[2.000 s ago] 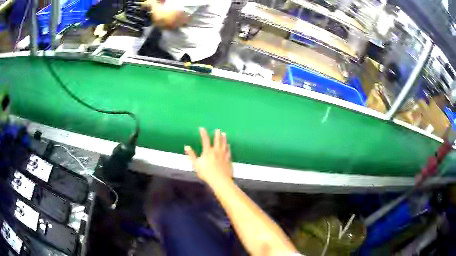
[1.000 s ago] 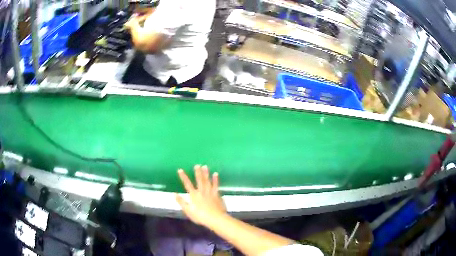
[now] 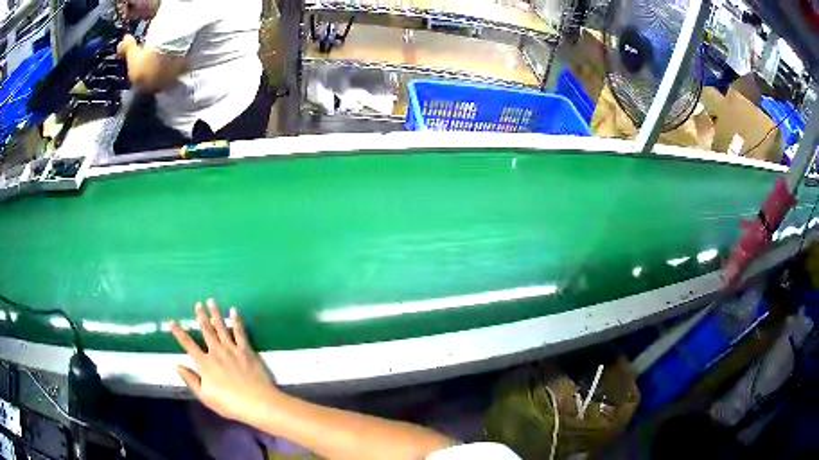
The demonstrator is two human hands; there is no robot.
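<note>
My right hand (image 3: 229,377) is spread palm down at the near white rail of the green conveyor belt (image 3: 359,234), with its fingertips over the belt. It holds nothing. The forearm comes in from the bottom centre. My left hand is not in view. A black cylindrical tool (image 3: 85,382), which looks like the electric screwdriver, stands left of my hand with its cord running up to the left. Dark lock panels with white plates (image 3: 11,420) show cut off at the lower left corner.
A person in a white shirt (image 3: 211,63) works across the belt. A blue crate (image 3: 494,108), wire shelves and a fan (image 3: 638,63) stand beyond. A green and yellow tool (image 3: 206,150) lies on the far rail. A pole with red wrapping (image 3: 761,235) is at right. A bag (image 3: 566,404) is below.
The view has swung right, so the panels, black tool and other person sit further left. My right hand stays spread at the near rail and appears further left in the picture.
</note>
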